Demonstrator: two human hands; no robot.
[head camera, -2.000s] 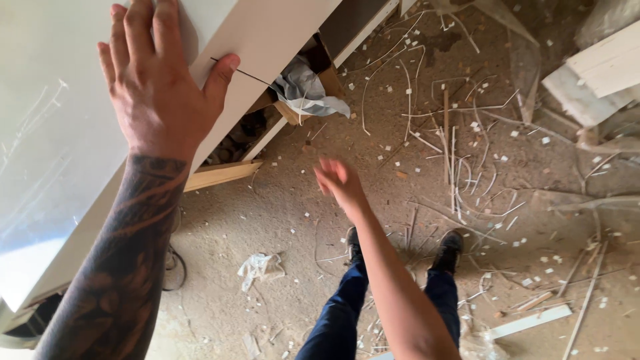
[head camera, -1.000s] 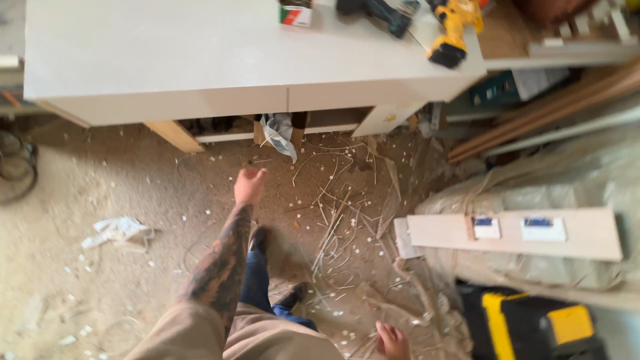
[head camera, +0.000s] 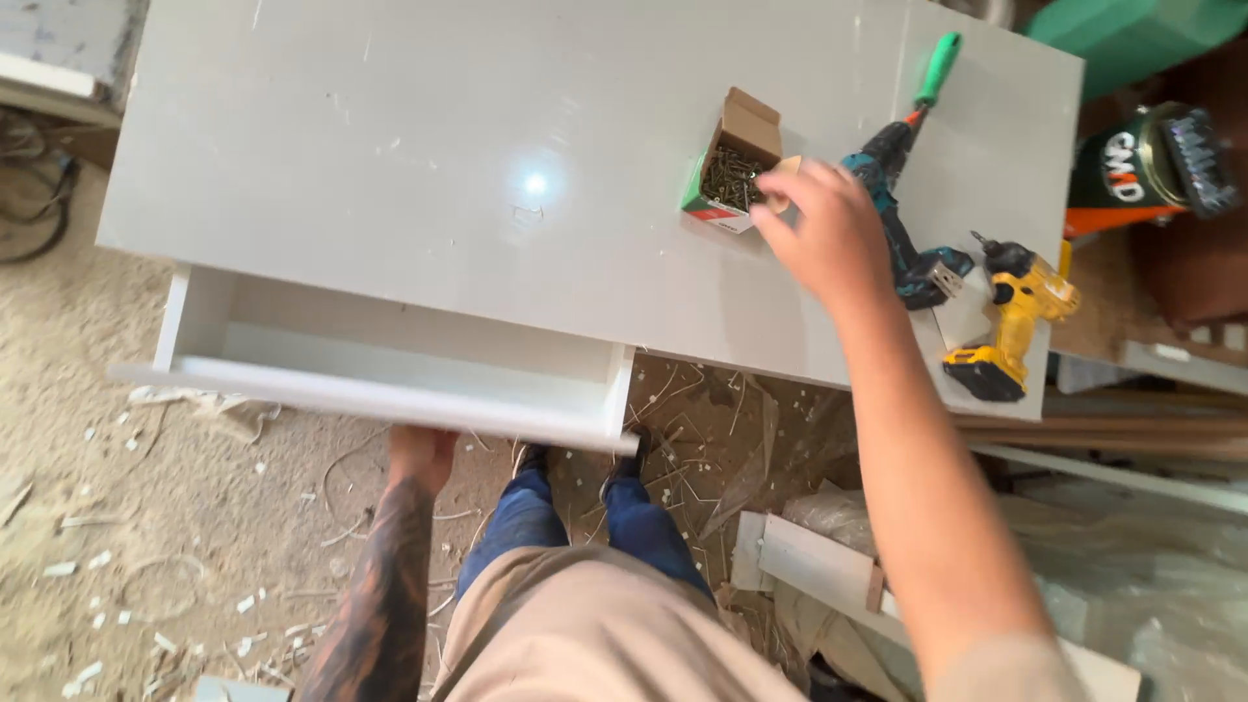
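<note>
My left hand (head camera: 421, 456) is at the underside of the front panel of a white drawer (head camera: 390, 366), which stands pulled out from the white cabinet (head camera: 390, 146); its fingers are hidden under the panel. My right hand (head camera: 824, 229) is over the right edge of an open cardboard box of screws (head camera: 733, 180) on the cabinet top. Its thumb and index finger are apart near the screws; whether a screw is between them cannot be told. Right of that hand lie a teal and black cordless drill (head camera: 887, 210) and a yellow cordless driver (head camera: 1019, 312).
A green-handled tool (head camera: 939, 70) lies beyond the teal drill. A dark green can (head camera: 1131, 171) stands off the cabinet's right end. White boards (head camera: 819, 561) and plastic sheeting lie at lower right. Cut strips and scraps litter the floor (head camera: 195, 507) around my feet.
The drawer now stands out from the cabinet, with my left hand at its front. My right hand has moved up from low at my side to the screw box. The view has shifted strongly.
</note>
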